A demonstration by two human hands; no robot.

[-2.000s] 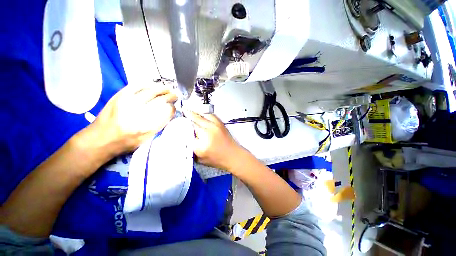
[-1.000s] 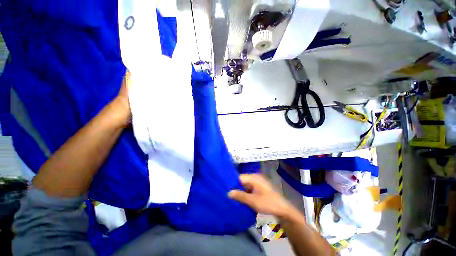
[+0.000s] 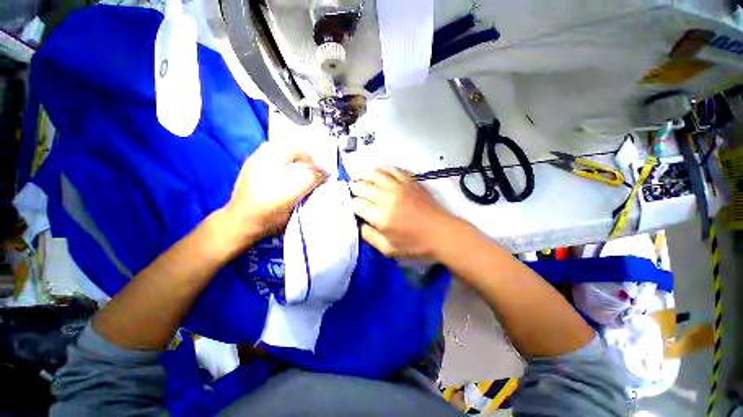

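My left hand (image 3: 273,191) holds the white strip (image 3: 326,244) with its thin blue line just in front of the presser foot (image 3: 342,122). My right hand (image 3: 391,210) pinches the strip's right side and blue fabric close beside it. The strip loops down from my fingers over the royal-blue garment (image 3: 367,322), which lies over my lap and to the left. White lettering shows on the garment by my left wrist. The sewing machine head (image 3: 269,49) is above my hands. My fingertips hide the held edge.
Black-handled shears (image 3: 493,159) lie right of the needle, with yellow snips (image 3: 593,169) farther right. A white paddle-shaped part (image 3: 178,73) is at upper left. White elastic (image 3: 406,41) hangs over the machine. Blue strips (image 3: 607,271) drape over the right side bin.
My right hand has moved up from the garment's lower right to the strip near the needle. My left hand has come from the garment's left to the strip, now looped. The view has shifted.
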